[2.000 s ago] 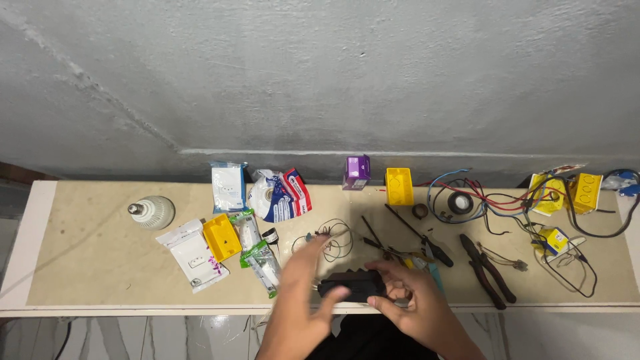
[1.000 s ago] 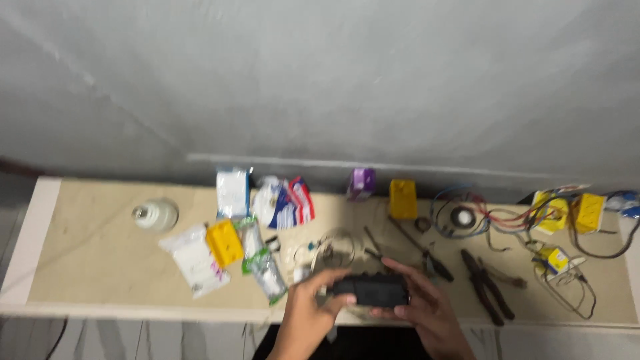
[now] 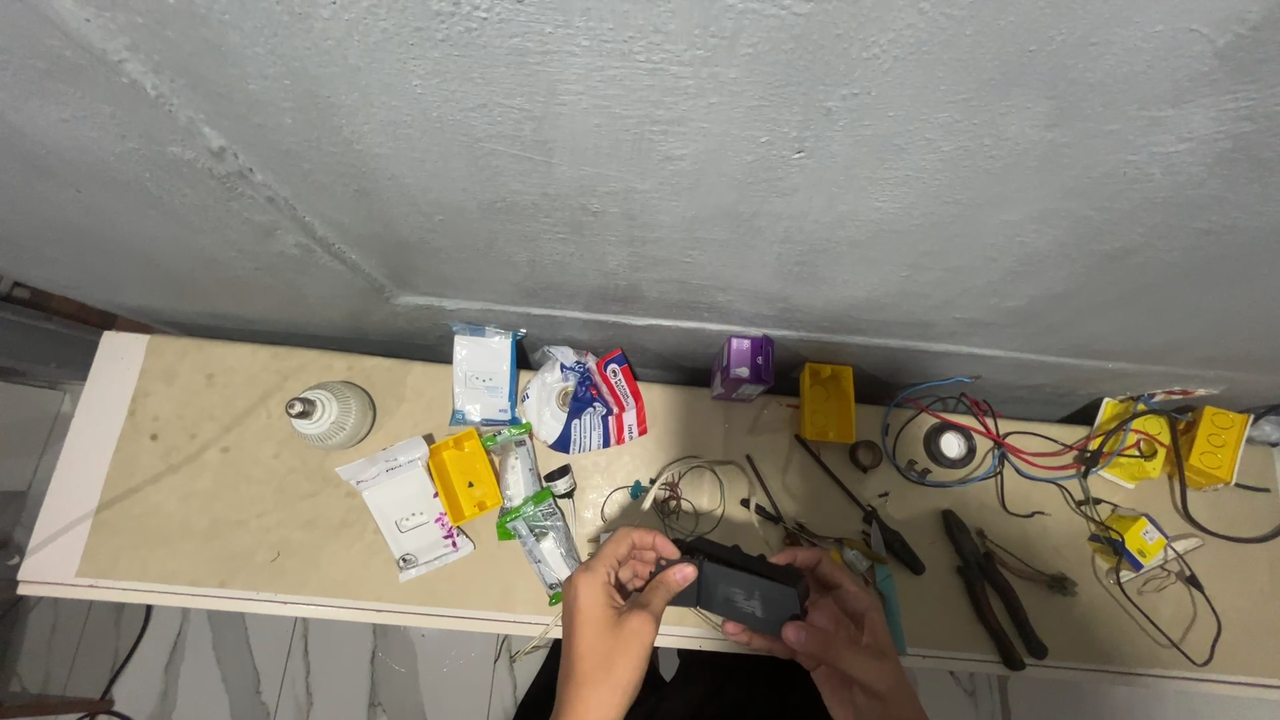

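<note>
A black rectangular plastic case (image 3: 745,590) is held between both hands over the front edge of the table. My left hand (image 3: 625,590) pinches its left end with thumb and fingers. Around its right end are the fingers of my right hand (image 3: 835,620), the thumb at the lower corner. Thin wires and a white cable (image 3: 690,480) lie coiled just behind the case. Screwdrivers, one with a black handle (image 3: 893,540), lie beyond my right hand, and black-handled pliers (image 3: 990,590) are farther right.
Left of the hands are a light bulb (image 3: 335,414), a yellow electrical box (image 3: 465,476) and plastic packets (image 3: 405,508). At the back stand a purple carton (image 3: 742,368) and another yellow box (image 3: 827,402). Electrical tape (image 3: 949,444), tangled wires (image 3: 1040,455) and more yellow boxes (image 3: 1210,447) lie right.
The black case, level in my hands one second ago, now slants down to the right with a broad flat face showing. Both hands have stayed on it.
</note>
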